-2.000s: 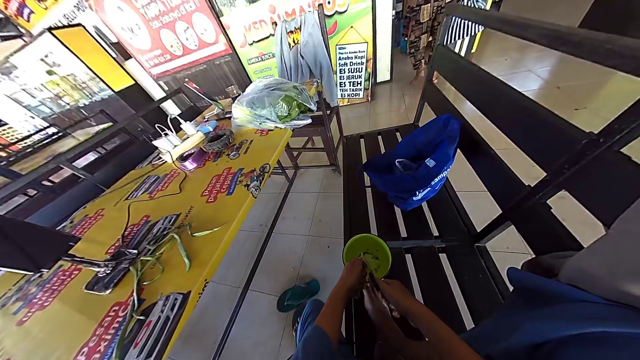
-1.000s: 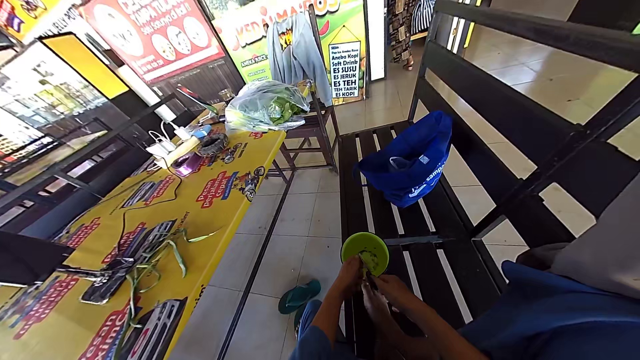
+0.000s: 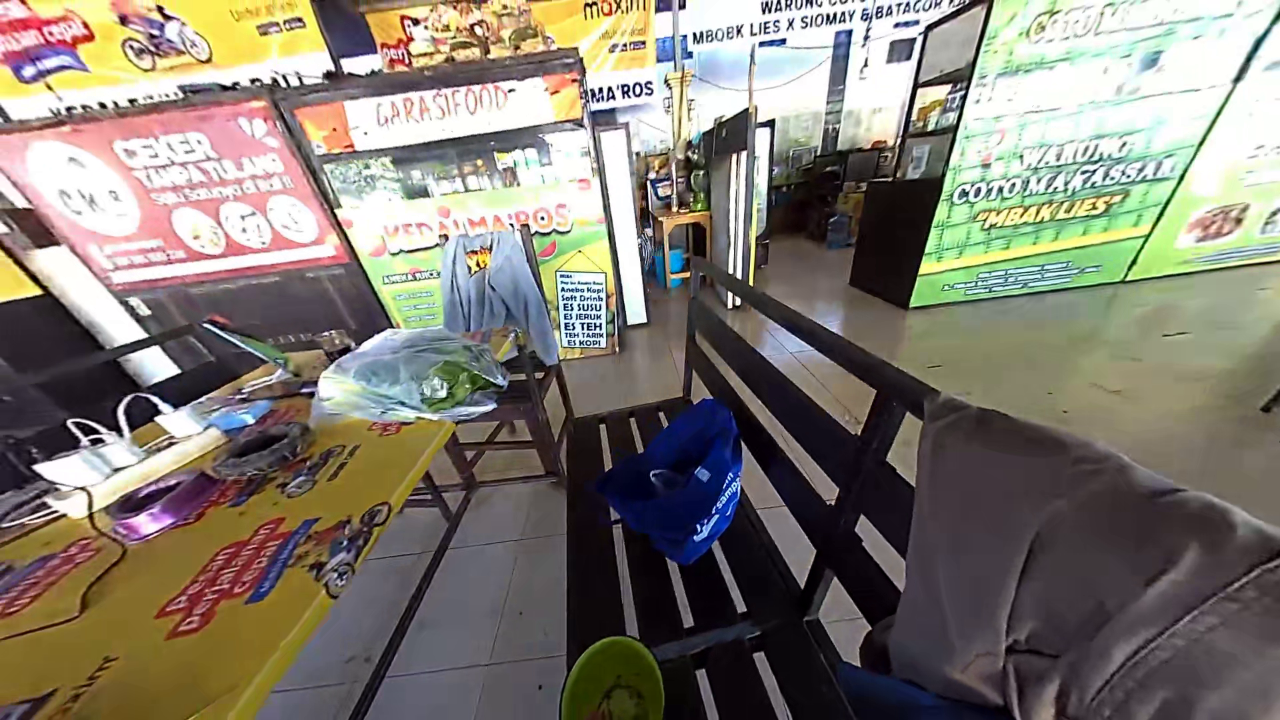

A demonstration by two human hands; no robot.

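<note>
Neither my left hand nor my right hand shows in the present view. A green plastic bowl (image 3: pixel 612 682) sits on the slatted dark bench (image 3: pixel 592 500) at the bottom edge, cut off by the frame, with some dark bits inside it. Farther along the seat, against the backrest, stands a blue cloth bag (image 3: pixel 683 485) with its mouth open. On the far end of the yellow-covered table (image 3: pixel 250 560) a clear plastic bag (image 3: pixel 410 375) holds green leafy vegetables.
Left on the table are a white power strip with chargers (image 3: pixel 95 460), a purple tape roll (image 3: pixel 165 505) and a dark coil (image 3: pixel 262 450). A chair with a grey jacket (image 3: pixel 495 285) stands beyond. A person in a grey-brown garment (image 3: pixel 1080 570) is close at right.
The view has swung up and to the right. My hands, at the green bowl in both earlier frames, are out of view. The bowl and blue bag remain on the bench.
</note>
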